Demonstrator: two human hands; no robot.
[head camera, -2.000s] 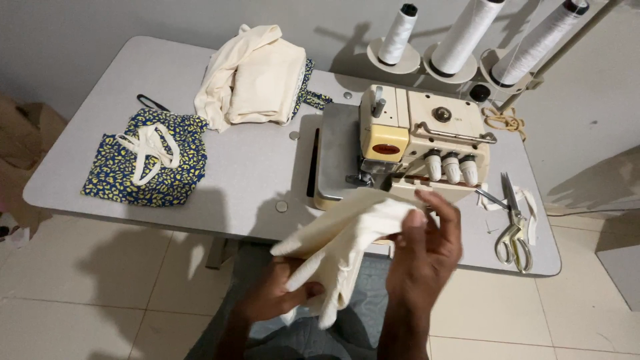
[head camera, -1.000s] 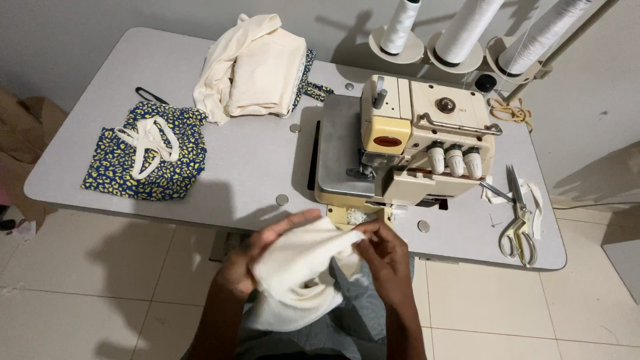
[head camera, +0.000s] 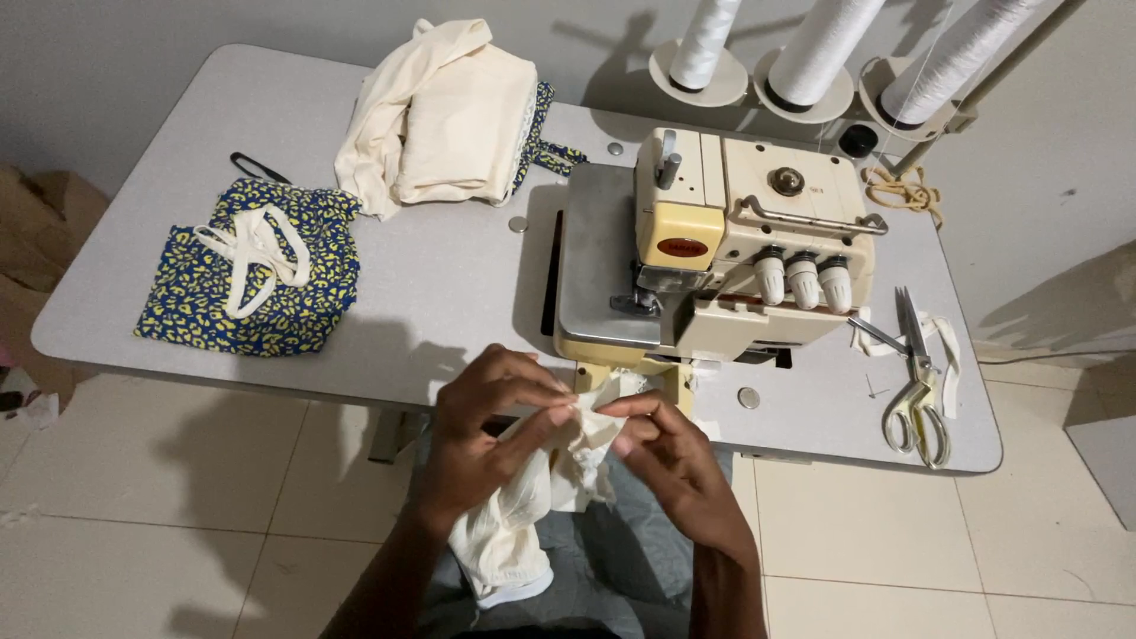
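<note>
My left hand (head camera: 501, 426) pinches the edge of a cream fabric piece (head camera: 515, 524) between thumb and fingers. Close beside it, my right hand (head camera: 666, 453) grips the same cloth's gathered edge. The fabric hangs over my lap, in front of the table's near edge. Just beyond my hands stands an overlock sewing machine (head camera: 683, 240), its metal plate to the left of the presser foot. Some of the cloth overlaps the machine's yellowish lower front in view; whether they touch I cannot tell.
Folded cream fabric (head camera: 466, 124) lies at the back of the grey table (head camera: 444, 257). Blue and yellow patterned fabric (head camera: 302, 311) with cream straps lies left. Scissors (head camera: 916, 382), tweezers (head camera: 879, 335) and a cream strip (head camera: 951, 355) are at right. White thread cones (head camera: 821, 53) stand behind the machine.
The cream fabric, spread between my hands before, now hangs down bunched at lower left. My hands have come close together at its edge, near the front of the machine.
</note>
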